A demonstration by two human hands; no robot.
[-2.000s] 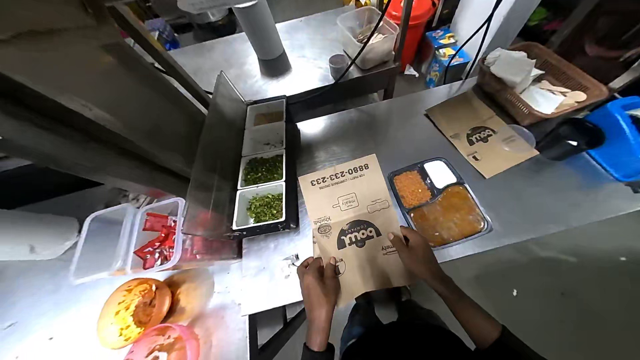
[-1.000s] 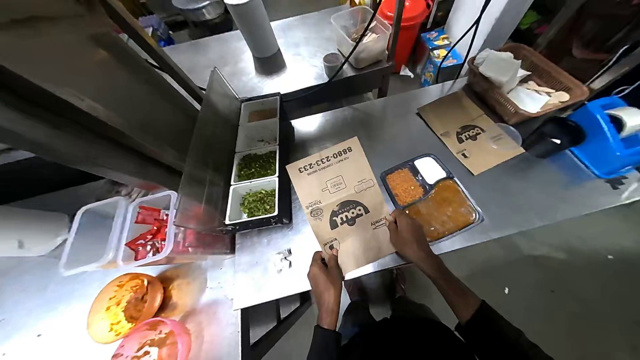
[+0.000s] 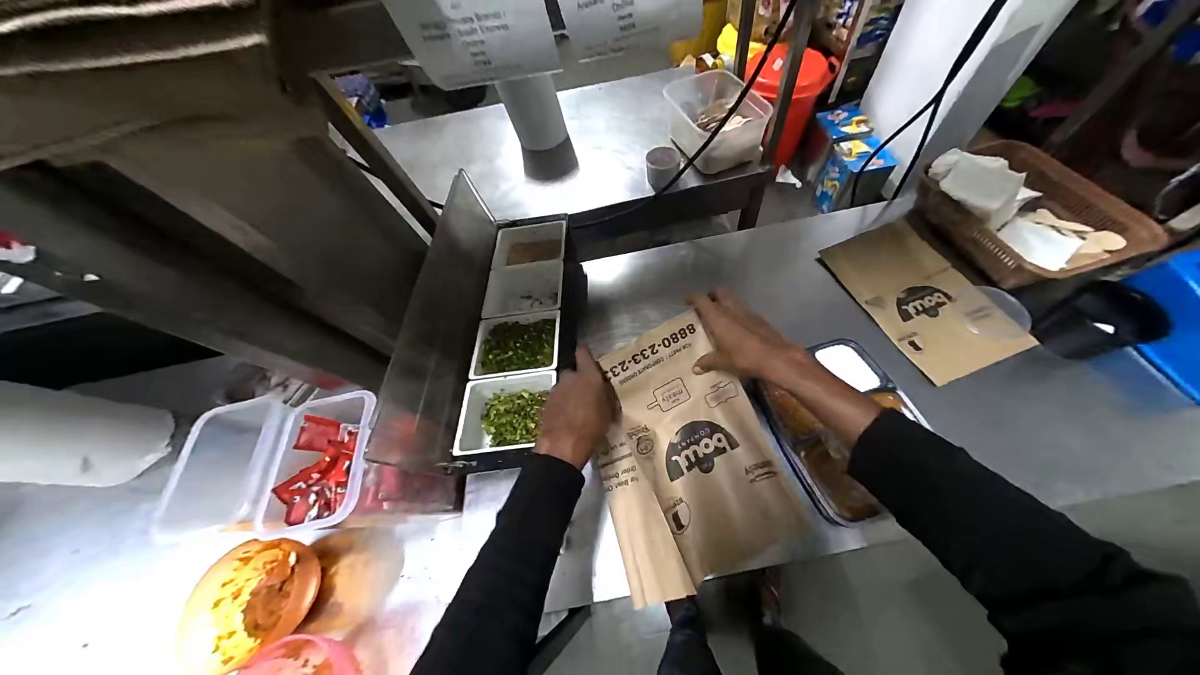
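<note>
A printed brown paper bag (image 3: 703, 459) lies on the steel counter, its side gusset now showing at the lower left. My left hand (image 3: 578, 408) is at the bag's upper left edge, beside the tubs of chopped green herbs (image 3: 517, 347). My right hand (image 3: 741, 337) touches the upper right edge, fingers spread over the far end. Whether either hand grips the paper is hard to tell. Right of the bag, partly under my right forearm, sits a black compartment tray (image 3: 816, 469) with orange-brown food and a white portion.
A second paper bag (image 3: 923, 300) lies at the right by a wicker basket (image 3: 1116, 211) of napkins and wooden spoons. A black cup (image 3: 1106, 314) stands nearby. At left are a plastic box (image 3: 361, 412) with red sachets and an orange bowl (image 3: 248, 600). Papers hang overhead.
Both hands have moved from the bag's near end to its far end. The bag, flat before, now has its side fold opened out somewhat. My right forearm now crosses over the tray.
</note>
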